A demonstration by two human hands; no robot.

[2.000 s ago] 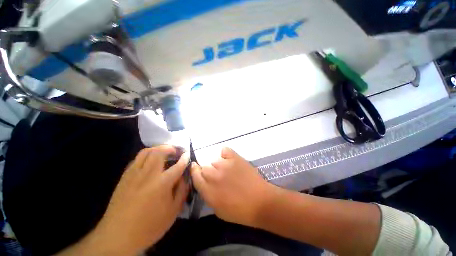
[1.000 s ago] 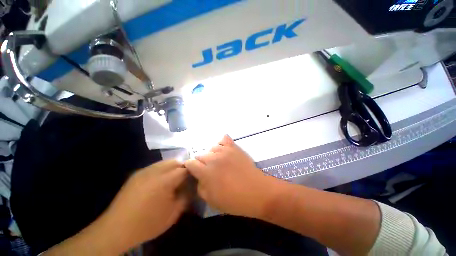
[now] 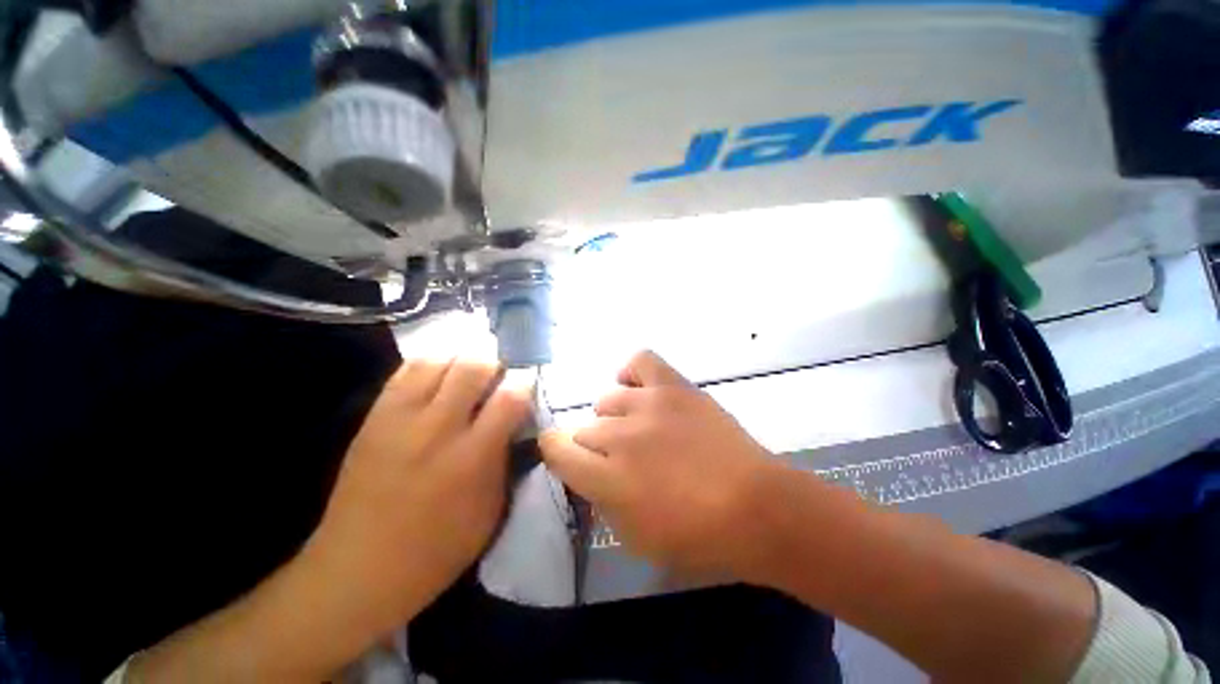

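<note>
A large black garment piece [image 3: 201,494] lies left of the needle area and hangs toward the lap. Its light-grey inner face shows between and below my hands, with a dark edge. My left hand [image 3: 428,494] presses on the garment edge just below the grey cylinder [image 3: 522,321] by the needle area. My right hand [image 3: 669,468] pinches the light edge with its fingertips, close beside my left fingertips. The presser foot and needle are hidden behind the cylinder and fingers.
The white JACK machine head [image 3: 830,134] spans the top, with a ribbed tension dial [image 3: 384,150] and curved chrome guard [image 3: 201,283]. Black-handled scissors [image 3: 1010,381] and a green-handled tool [image 3: 997,251] lie right of my hands. A ruler strip [image 3: 937,470] runs along the front edge.
The view has moved closer to the machine, so the head and dial look larger. My hands stay together below the needle area, and more of the light-grey face shows between them.
</note>
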